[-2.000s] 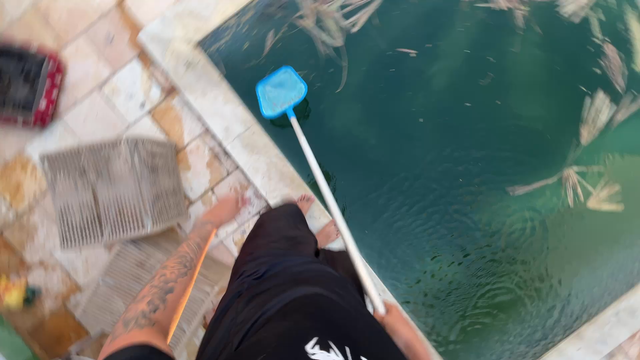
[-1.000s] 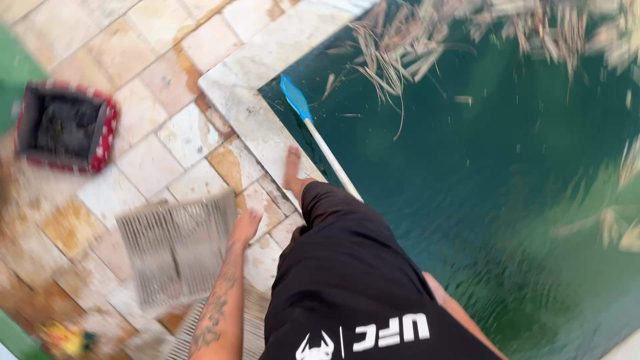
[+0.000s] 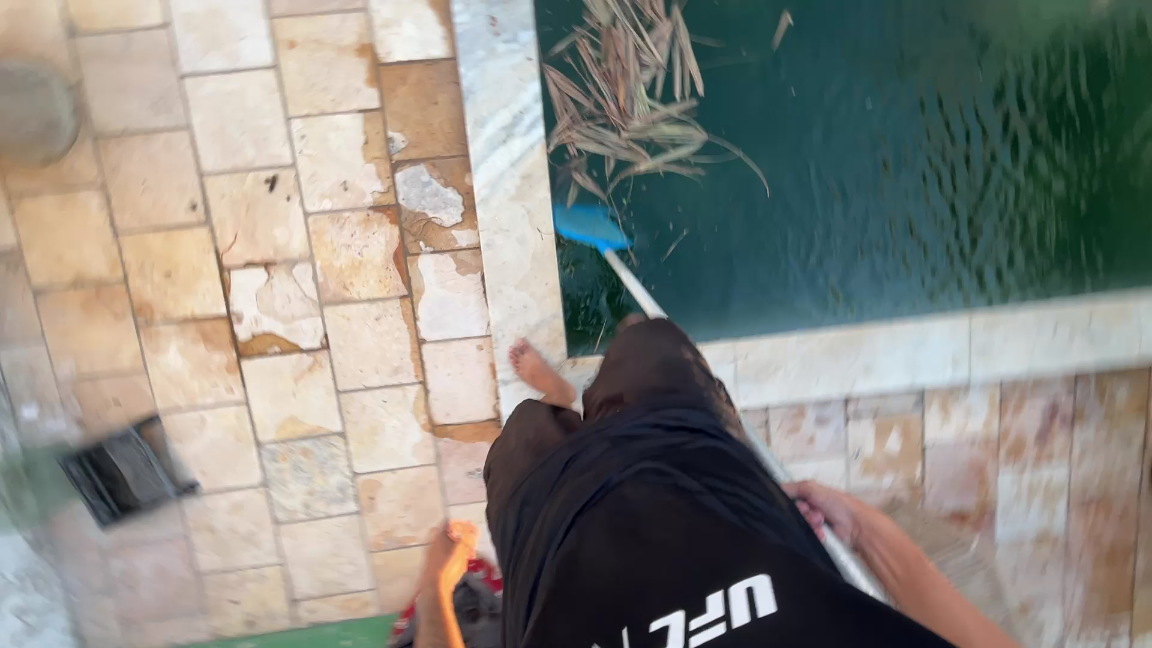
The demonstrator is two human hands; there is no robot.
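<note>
My right hand is closed around the white pole of a pool skimmer net, low at my right side. The pole passes behind my black clothing and comes out over the water. At its far end, the blue skimmer head lies at the pool's left edge, just below a clump of long dry leaves floating on dark green water. My left hand hangs at my left side over the tiles, lit orange and blurred; whether its fingers are apart is not plain.
Pale marble coping borders the pool, with my bare foot on its corner. Stone paving tiles spread out at left. A dark box-like object stands there, and a red-and-grey pet bed shows beside my left hand.
The view has turned and shifted a lot. The skimmer head, out over open water two seconds ago, is now against the pool edge by the leaves. My right hand's grip on the pole is now in sight.
</note>
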